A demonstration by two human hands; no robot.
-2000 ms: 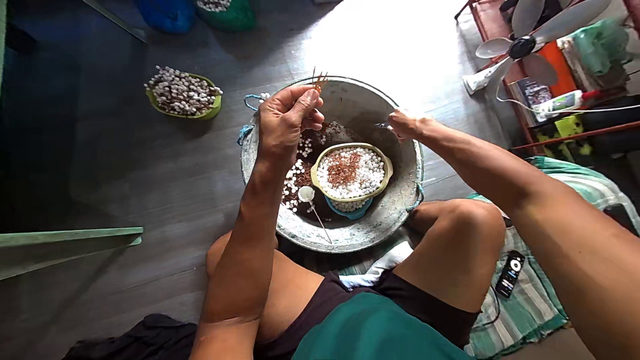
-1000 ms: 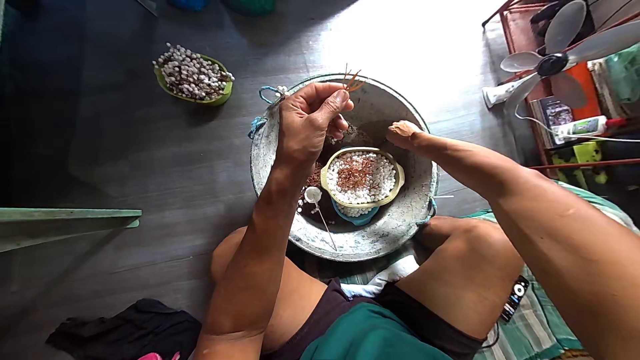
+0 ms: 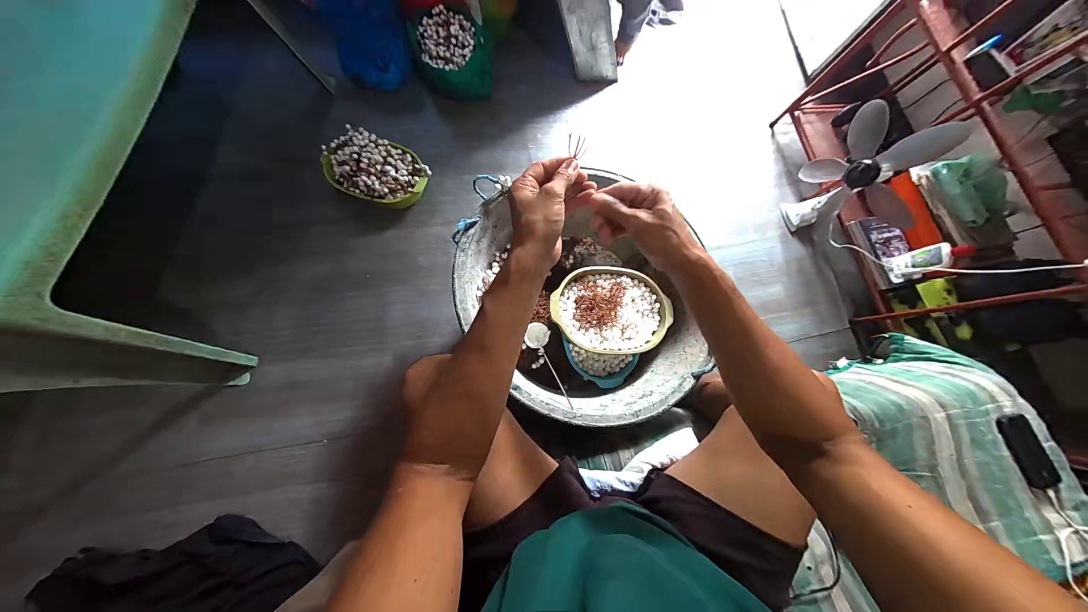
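Note:
My left hand, above the far left part of a large round basin, pinches a small bunch of thin brown wire-like stems. My right hand is just beside it, fingers bent and nearly touching; whether they hold anything is too small to tell. Inside the basin, a yellow oval bowl holds small white bead-like pieces topped with short reddish-brown pieces. It rests over a blue bowl of similar white pieces. A thin stick with a round white end leans at the near left.
A green bowl of white-tipped pieces stands on the floor at left, beside a green plastic table. Blue and green bags are beyond. A fan and red metal shelf stand right. A person's foot shows at the top.
My right hand has moved from the basin's right side toward my left hand. My left hand still holds the thin stems up.

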